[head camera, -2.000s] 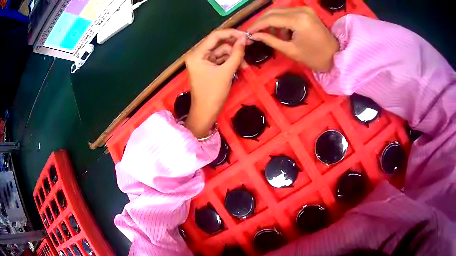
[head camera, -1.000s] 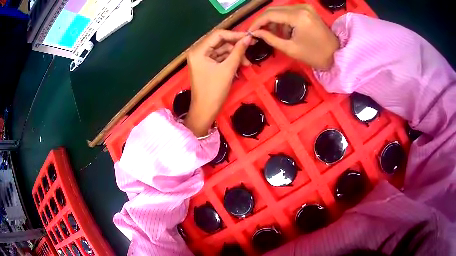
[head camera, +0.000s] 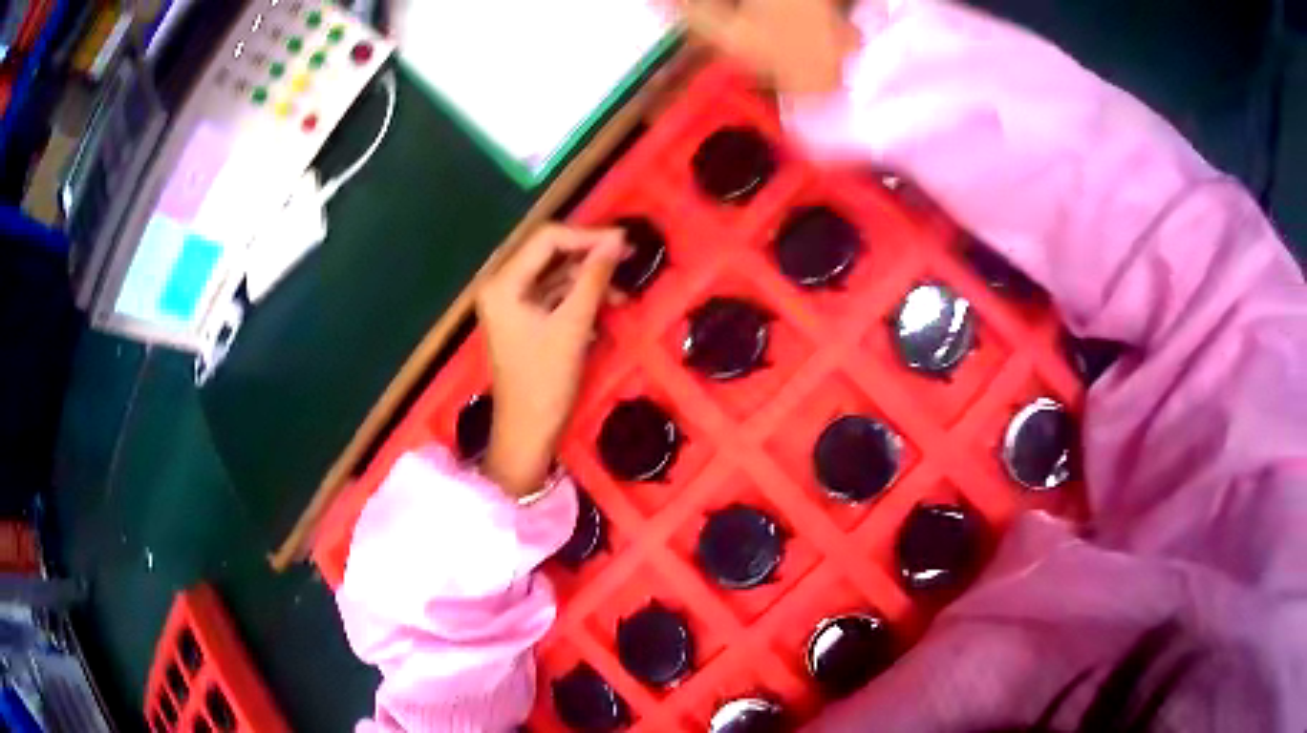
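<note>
A large red tray (head camera: 781, 415) with square pockets lies in front of me, with a black round watch body (head camera: 727, 338) in many pockets. My left hand (head camera: 542, 322) is over the tray's far left part, thumb and index fingertips close together beside another watch body (head camera: 639, 258); whether they pinch anything small is unclear. My right hand (head camera: 781, 36) is blurred and cut by the top edge, near the tray's far corner and the clipboard; its fingertips are hard to make out. Both sleeves are pink.
A clipboard with white paper (head camera: 530, 65) lies beyond the wooden edge (head camera: 416, 387) of the dark green board. A tester (head camera: 201, 201) with coloured buttons stands at the upper left, a white block (head camera: 287, 236) with cable beside it. Another red tray (head camera: 215, 666) is at the lower left.
My hands have moved apart; the right one has gone up towards the clipboard. The view has shifted, so the tray and left hand sit lower and more clipboard and tester show.
</note>
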